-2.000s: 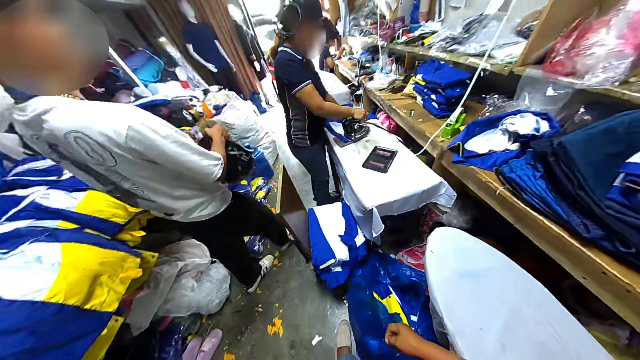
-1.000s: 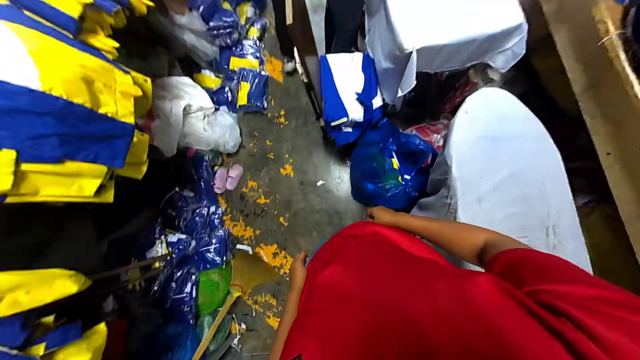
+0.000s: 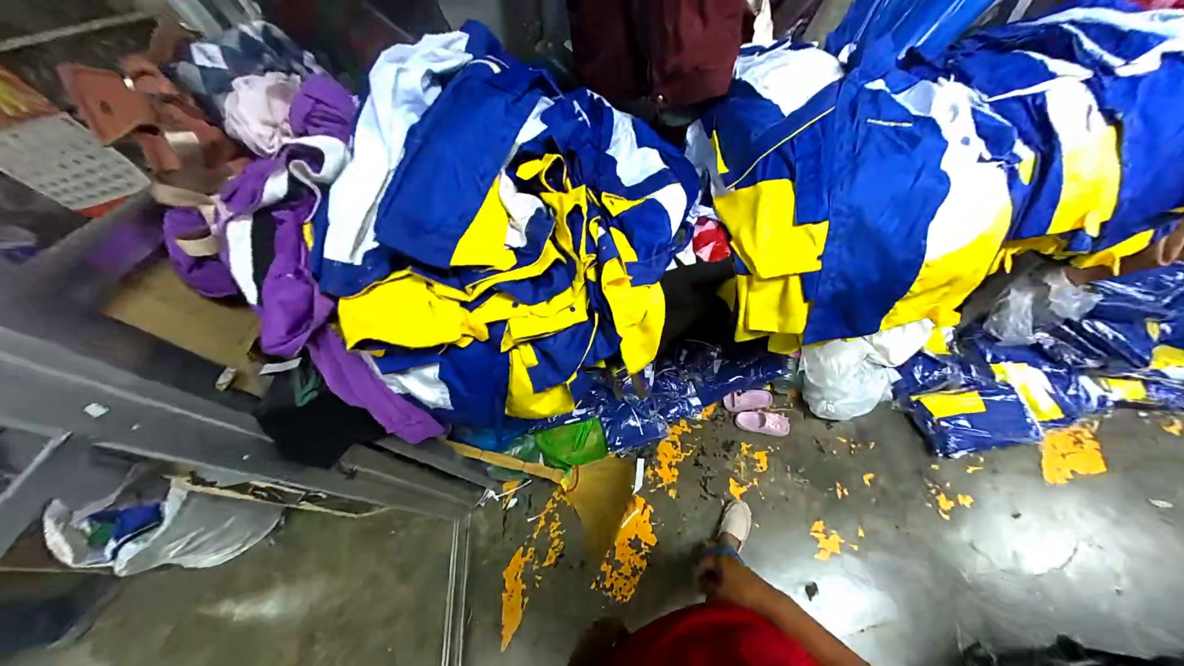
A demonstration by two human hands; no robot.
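Observation:
My right hand (image 3: 723, 577) hangs low near the bottom centre, in front of my red shirt (image 3: 726, 638), just below a light shoe (image 3: 735, 524). Its fingers look curled, but blur hides whether anything is in them. A dark, blurred shape left of the shirt may be part of my left arm; the left hand cannot be made out. Beyond lies a heap of blue, white and yellow garments (image 3: 546, 250), with purple clothing (image 3: 296, 277) at its left. More blue and yellow garments (image 3: 860, 213) are piled to the right. Neither pile is touched by my right hand.
Plastic-wrapped blue garments (image 3: 980, 407) lie on the floor at right, near a white plastic bag (image 3: 846, 375) and pink slippers (image 3: 761, 423). A dustpan-like yellowish piece (image 3: 601, 499) lies before the heap. A metal door track (image 3: 455, 592) crosses the floor at left.
The view has swung far left, from the ironing boards and two people to the garment heaps and doorway. My left hand, visible one second ago, is no longer clear.

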